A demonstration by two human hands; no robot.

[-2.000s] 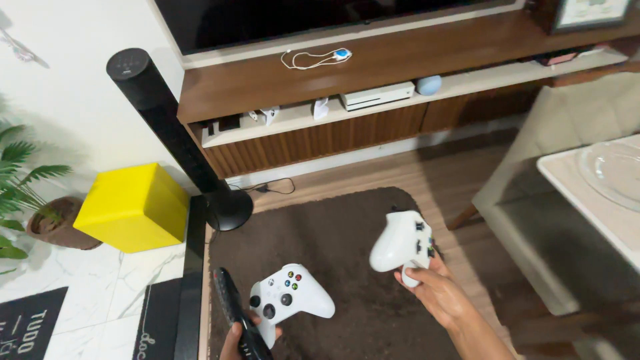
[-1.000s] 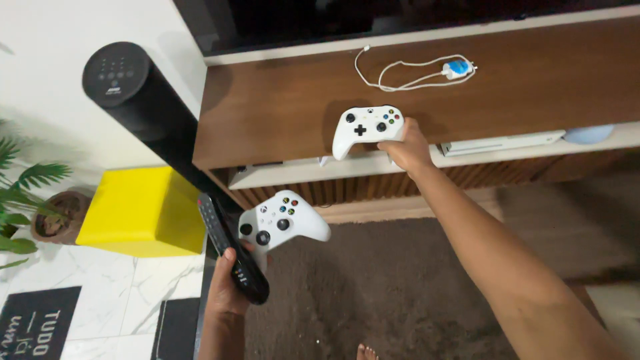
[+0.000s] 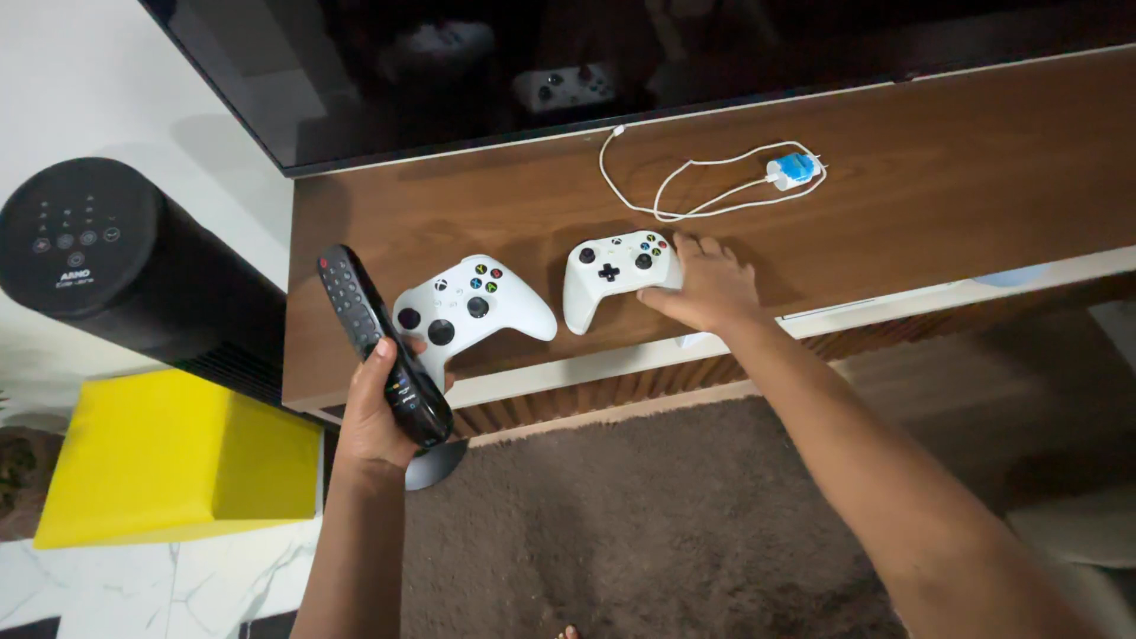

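Note:
My left hand (image 3: 382,399) grips a black remote control (image 3: 355,306) together with a white Xbox controller (image 3: 475,306), whose grip shows between the remote and my fingers. This controller is over the front edge of the brown wooden TV console (image 3: 497,213). A second white Xbox controller (image 3: 621,262) is at the console top, right of the first, buttons up. My right hand (image 3: 710,280) has its thumb and fingers around that controller's right grip. Whether it rests fully on the wood is hard to tell.
A white cable with a blue-and-white charger (image 3: 792,170) lies behind the controllers, below the television (image 3: 621,62). A black tower fan (image 3: 151,257) stands left of the console, beside a yellow cube (image 3: 160,461). A brown rug (image 3: 621,524) covers the floor in front.
Two seconds ago both controllers were over the rug; the right one has come to the console top. The left hand has brought the remote and other controller up to the console's edge. The view has moved closer.

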